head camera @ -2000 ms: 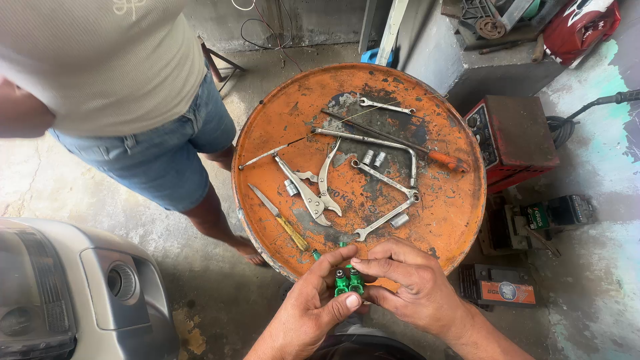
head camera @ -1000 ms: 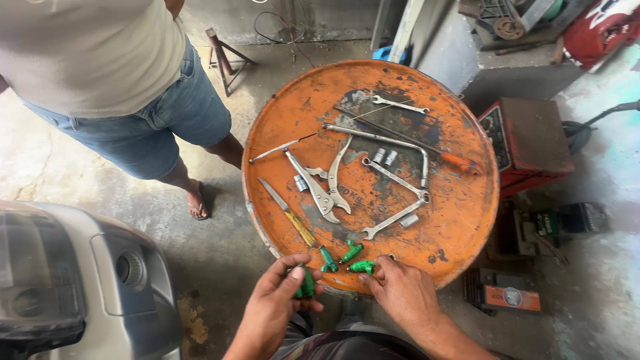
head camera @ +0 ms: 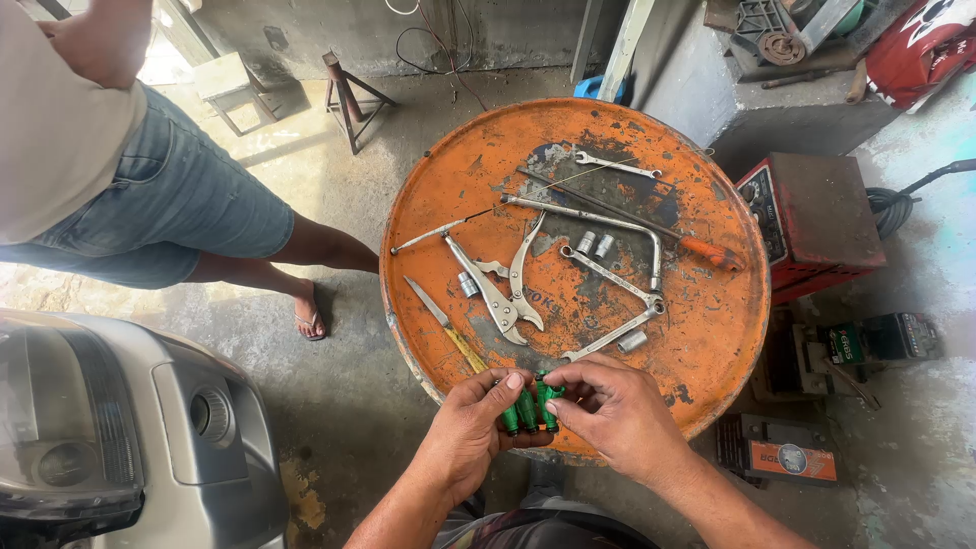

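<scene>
Several green fuel injectors (head camera: 526, 409) lie side by side in my left hand (head camera: 479, 427), its thumb over them, near the front rim of an orange drum top (head camera: 709, 358). My right hand (head camera: 621, 408) pinches the rightmost green injector (head camera: 547, 402) between thumb and fingers, close beside the others. Just beyond my left hand lies a knife with a yellow handle (head camera: 465, 349). Locking pliers (head camera: 499, 297), combination wrenches (head camera: 614, 278), chrome sockets (head camera: 585, 242), a bent socket handle (head camera: 610, 219) and a screwdriver with an orange handle (head camera: 709, 252) lie farther back.
A person in denim shorts (head camera: 206, 198) stands at the left, behind a vehicle's front end with a headlight (head camera: 65, 435). A jack stand (head camera: 347, 99) is on the floor. At the right are a red machine (head camera: 816, 213), a battery (head camera: 877, 339) and a boxed item (head camera: 789, 459).
My hands have come together from apart. The green injectors that lay on the drum's front edge a second ago are now in my hands. The other person has shifted stance.
</scene>
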